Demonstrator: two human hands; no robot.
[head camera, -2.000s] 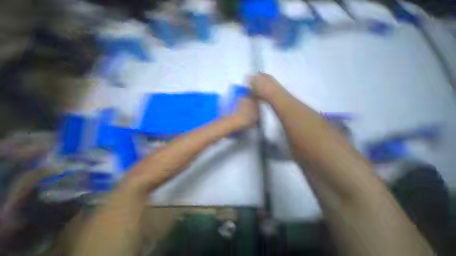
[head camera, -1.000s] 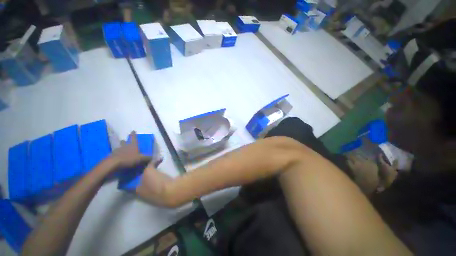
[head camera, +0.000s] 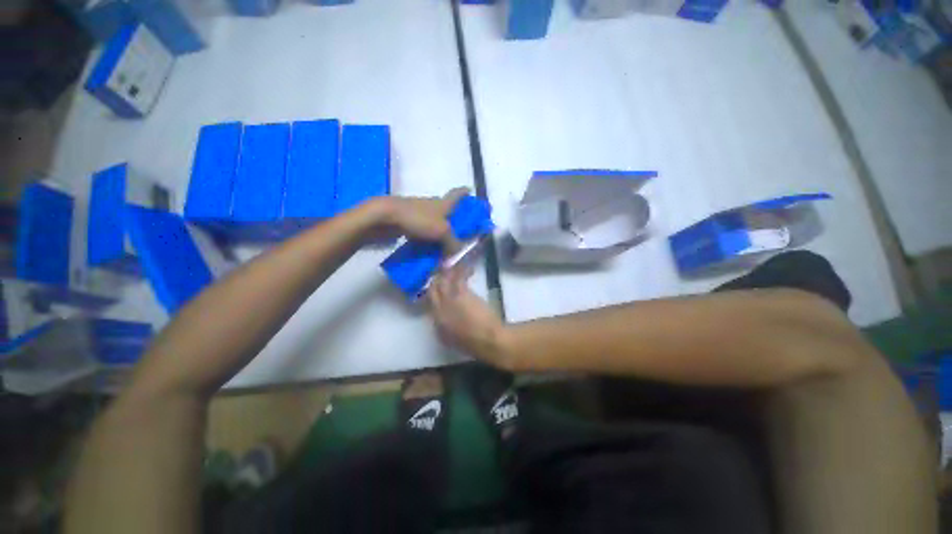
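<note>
A blue-and-white carton (head camera: 411, 268) is held tilted above the white table, near its front edge and left of the dark seam. My left hand (head camera: 425, 217) grips it from above and hides part of it. My right hand (head camera: 462, 313) is on its lower right side, fingers against the pale face. Whether its end is open cannot be told. An open carton (head camera: 585, 221) lies just right of the seam, flap raised, with white contents and a dark mark inside.
Closed blue cartons (head camera: 287, 172) stand in a row at left. Another open carton (head camera: 728, 238) lies at right by a dark rounded shape. More cartons (head camera: 167, 253) stand at far left, others along the far edge. The table (head camera: 647, 94) has dark seams.
The view has swung left and down from the right side. Both hands stay on the carton, which is now tilted and partly lifted, with a pale face showing.
</note>
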